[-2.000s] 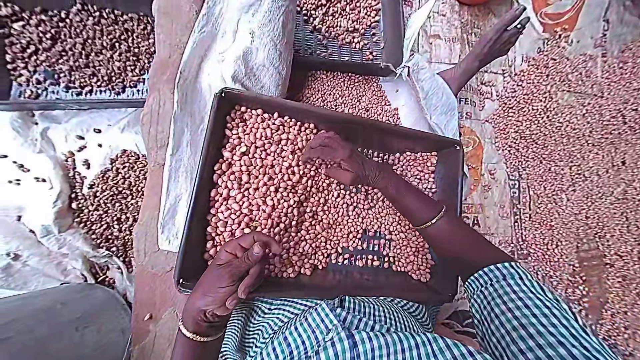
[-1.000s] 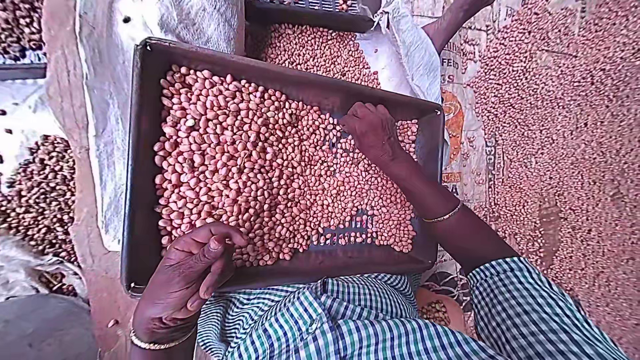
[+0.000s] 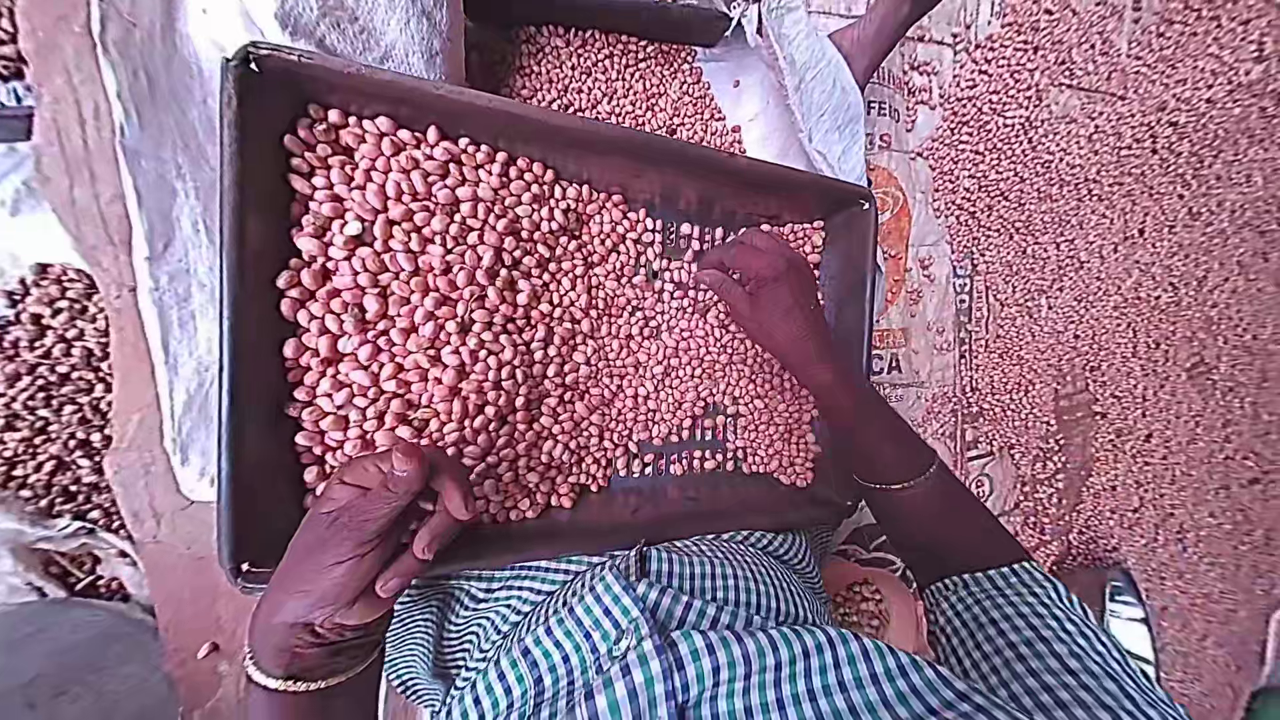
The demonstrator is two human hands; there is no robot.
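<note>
A dark rectangular sieve tray [image 3: 600,140] with a slotted bottom lies across my lap, full of pinkish shelled peanuts [image 3: 450,290]. My left hand [image 3: 375,530] is at the tray's lower left edge, over the peanuts there, fingers curled; whether anything is between them cannot be told. My right hand [image 3: 765,290] reaches over the right part of the tray, thumb and fingertips close together just above the peanuts beside a bare patch of slots. Anything pinched there is too small to tell. Both wrists wear thin bangles.
Beyond the tray lie more peanuts [image 3: 620,85], another dark tray's edge [image 3: 610,15] and a white sack [image 3: 815,90]. Peanuts spread over printed sacks [image 3: 1120,250] at right. Darker seeds [image 3: 50,400] are piled at left. A small bowl [image 3: 900,610] stands near my right side; another person's limb [image 3: 880,35] shows above.
My right hand has shifted over the tray's right part, and a slotted patch near it now shows more plainly. My left hand stays by the lower left edge. The view has moved.
</note>
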